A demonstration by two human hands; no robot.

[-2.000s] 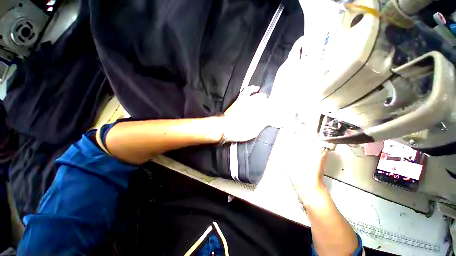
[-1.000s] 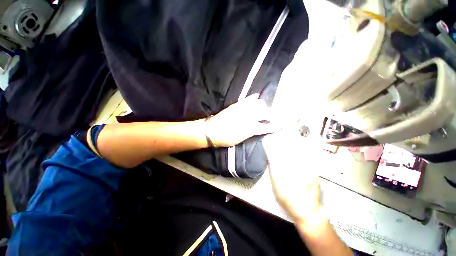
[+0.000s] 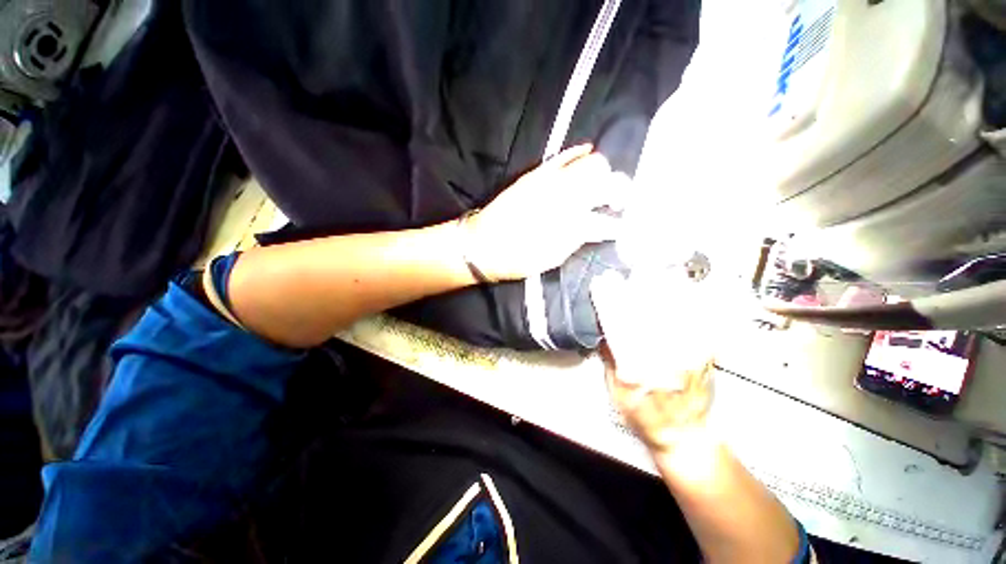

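A large black garment (image 3: 441, 99) with a white striped tape (image 3: 581, 79) lies over the machine table. My left hand (image 3: 546, 220) lies on the cloth over the tape, left of the glare, its fingertips partly washed out. My right hand (image 3: 660, 353) is at the right edge of the folded cloth, close to my left hand, its fingers lost in glare. Whether it grips the cloth cannot be told. The sewing machine head (image 3: 871, 121) stands to the right. The needle area is hidden by glare.
A lit phone (image 3: 916, 366) lies on the table right of the machine foot area. Printed ruler marks (image 3: 883, 510) run along the front of the table. More dark cloth (image 3: 121, 209) lies at left. A second machine (image 3: 46, 46) shows at upper left. Black cloth covers my lap.
My left hand has moved up and slightly right. The folded cloth has shifted up and right with it. My right hand has moved left and in toward the cloth. The view has shifted slightly.
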